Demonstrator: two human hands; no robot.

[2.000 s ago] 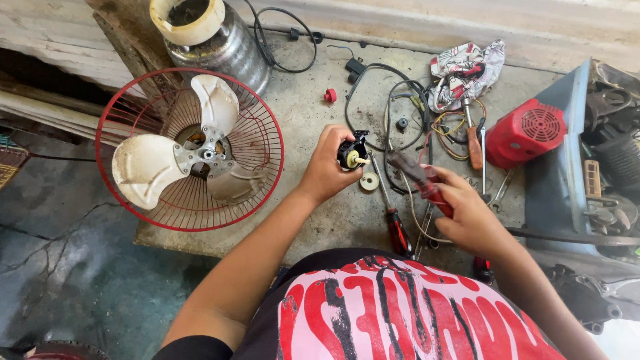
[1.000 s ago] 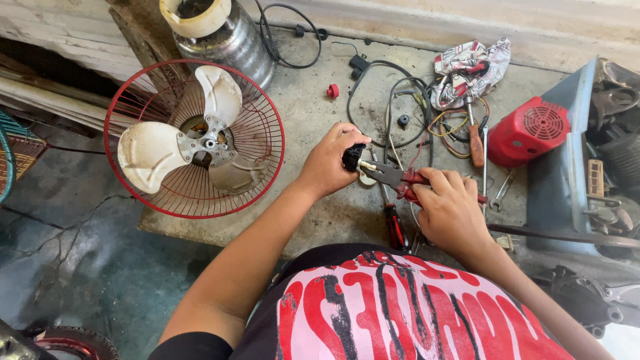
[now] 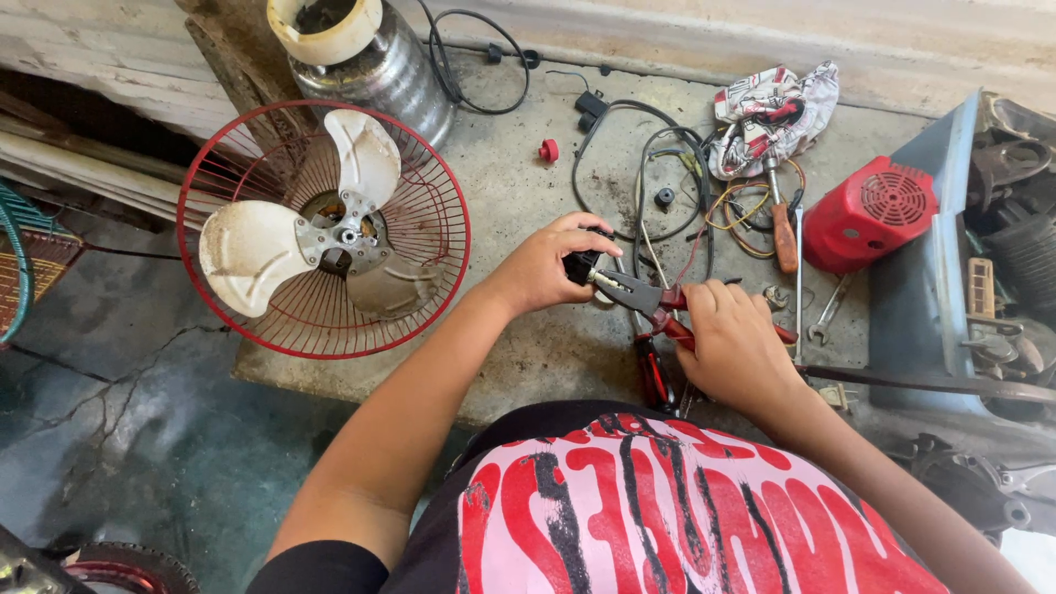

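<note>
My left hand (image 3: 544,264) grips a small black part (image 3: 581,264) with a pale shaft-like piece sticking out of it. Red-handled pliers (image 3: 631,293) are held in my right hand (image 3: 734,342), and their jaws are at that pale piece. Below the pliers lies a screwdriver with a red and black handle (image 3: 652,375). Beside my hands, on the left, is a fan with white blades (image 3: 256,247) and a red wire guard (image 3: 469,239). Black cable (image 3: 577,177) and thin coloured wires (image 3: 726,210) lie beyond my hands.
A red vented housing (image 3: 858,219) stands by a blue bin (image 3: 907,305) of metal parts. Near it are an orange-handled screwdriver (image 3: 784,235), a wrench (image 3: 827,313) and a crumpled cloth (image 3: 771,115). A metal canister (image 3: 396,82) and small red knob (image 3: 548,150) sit on the concrete slab (image 3: 511,363).
Two seconds ago the pliers were apart from the black part, a little to its right; now their jaws are at its pale piece. My left hand still holds the part.
</note>
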